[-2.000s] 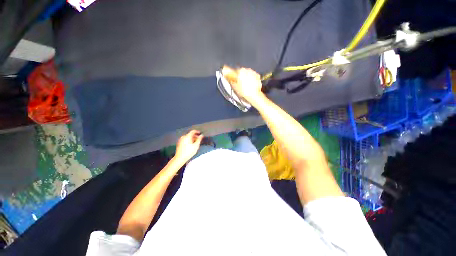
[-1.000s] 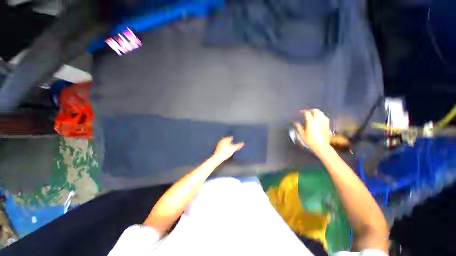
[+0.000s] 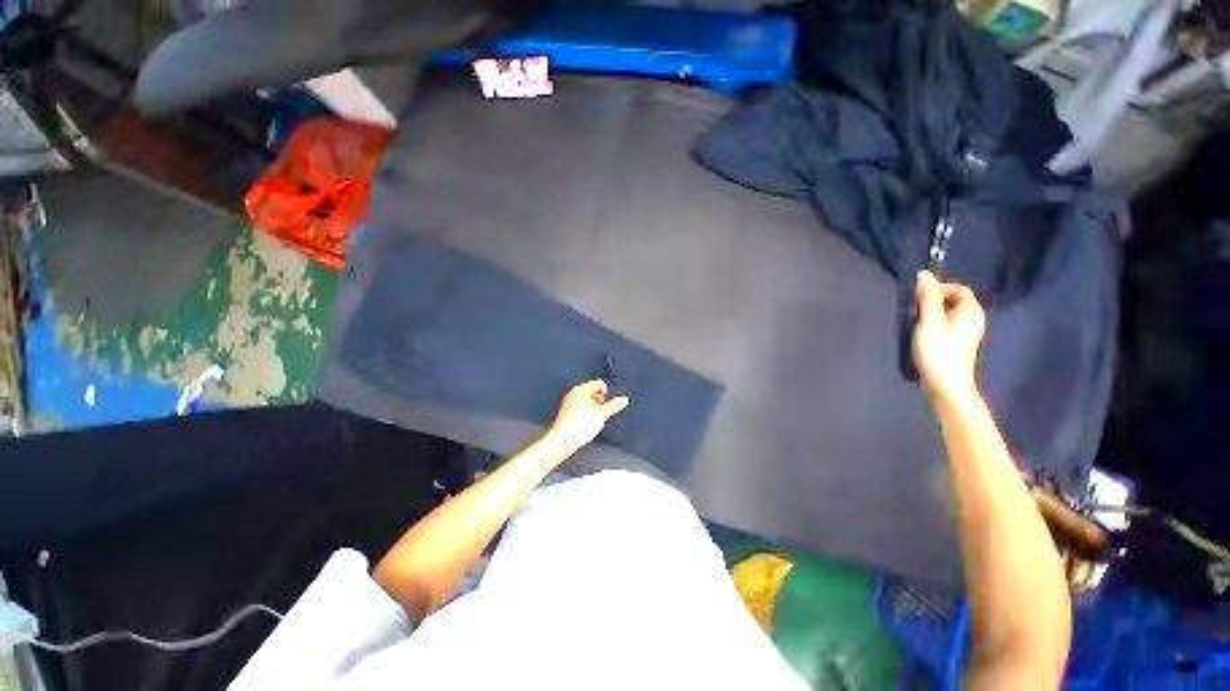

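Observation:
A flat blue-grey garment piece [image 3: 513, 340] lies on the dark grey padded table [image 3: 796, 338], nearest my body. My left hand [image 3: 590, 412] is over its near edge, fingers bent, by a small dark mark or thing; whether it pinches anything is unclear. My right hand [image 3: 948, 324] is closed on the edge of a dark garment from the crumpled dark heap [image 3: 863, 149] at the table's far right. A narrow dark strip with white marks [image 3: 940, 232] shows just above that hand. The iron's tan wooden handle [image 3: 1070, 524] is at the table's right edge, behind my right forearm; its body is mostly hidden.
A blue bar [image 3: 648, 43] runs along the far edge, with a pink-white card [image 3: 514, 77] beside it. A red-orange bag [image 3: 317, 189] hangs at the left. A yellow cloth [image 3: 764, 589] and blue crates are below the near right edge.
My right hand has let go of the iron and moved up to the dark heap. My left hand has moved onto the blue-grey piece. The view has turned, bringing the heap and blue bar into sight.

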